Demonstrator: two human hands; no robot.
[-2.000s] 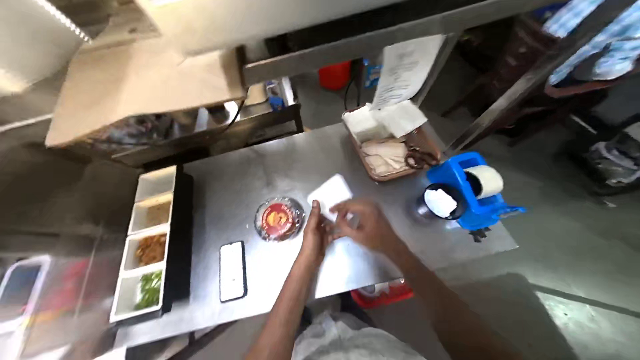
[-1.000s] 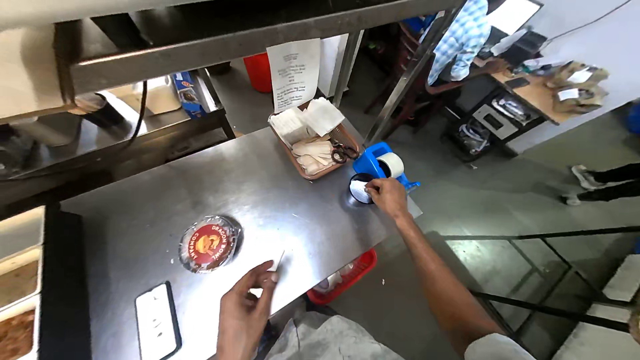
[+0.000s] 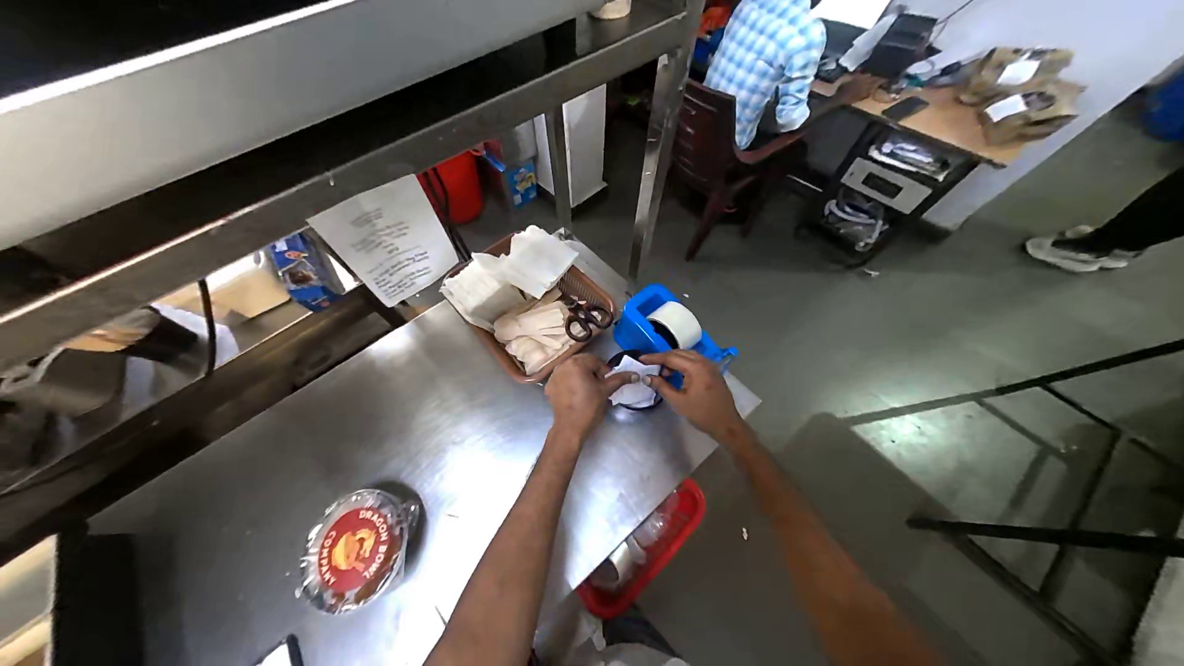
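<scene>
Both my hands meet over a small round black container of white paper pieces [image 3: 635, 393] near the steel table's [image 3: 370, 416] far right corner. My left hand [image 3: 583, 393] pinches the paper from the left; my right hand [image 3: 692, 388] pinches it from the right. Whether it is one piece or several, I cannot tell. Directly behind stands a blue tape dispenser [image 3: 638, 319] with a roll of tape [image 3: 676, 326]. A lidded bowl in clear wrap with a red round label [image 3: 359, 552] sits at the table's near left.
A brown basket [image 3: 518, 368] holds white napkins [image 3: 495, 287], wrapped pale items and scissors [image 3: 586, 320]. A phone [image 3: 279, 653] shows at the bottom edge. Below the table is a red tray [image 3: 686, 520]. A steel shelf crosses above. A person [image 3: 763, 65] sits at a desk behind.
My left hand has moved from the table's near edge to the black container, beside my right hand. One second ago only my right hand was there. The view has shifted right.
</scene>
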